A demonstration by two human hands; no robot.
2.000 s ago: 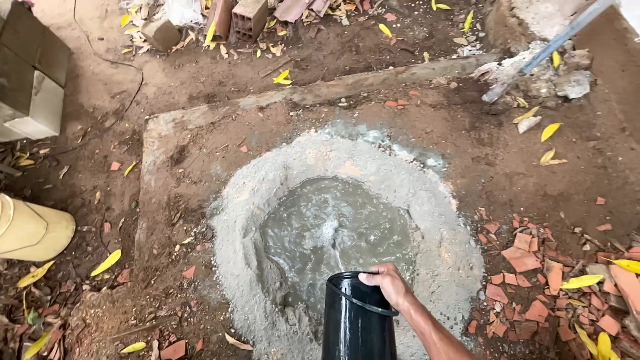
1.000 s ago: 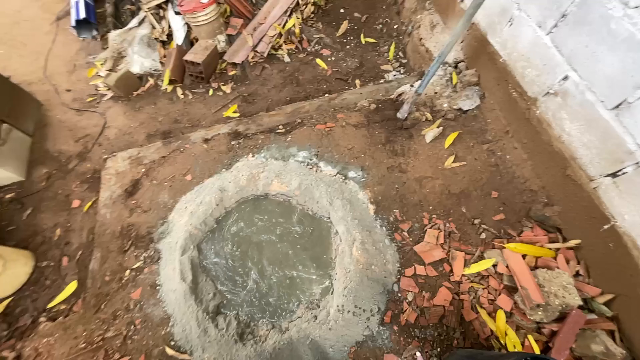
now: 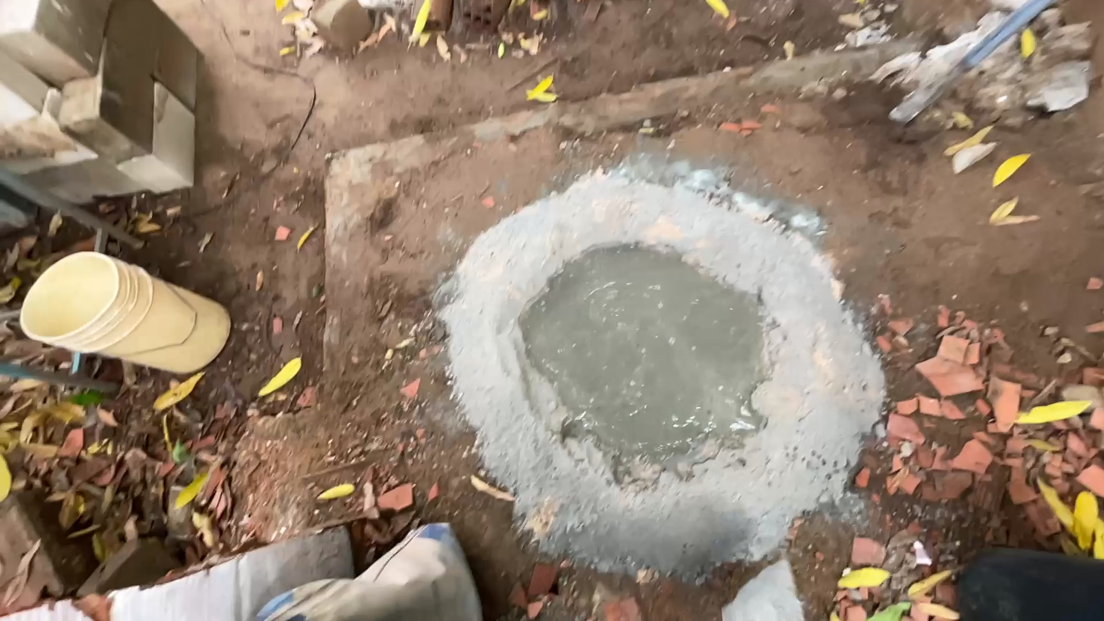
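Note:
Neither of my hands shows in the head view now. A ring of grey dry cement mix [image 3: 487, 345] lies on the dirt around a pool of grey water [image 3: 647, 345]. The pool fills the hollow in the middle, and its surface shows small ripples and glints. At the bottom right corner a black object [image 3: 1031, 586], partly cut off, stands among broken tile pieces; whether it is the black bucket seen earlier, I cannot tell.
A cream plastic bucket [image 3: 185, 328] stands at the left, below stacked blocks [image 3: 129, 95]. A sack [image 3: 405, 578] lies at the bottom. Broken red tiles [image 3: 953, 375] cover the ground at the right. A metal-tipped pole [image 3: 966, 65] is at the upper right.
My hand and the black bucket it held, pouring water into the ring two seconds ago, have left the pool. The stream has stopped. The view has swung right and back left.

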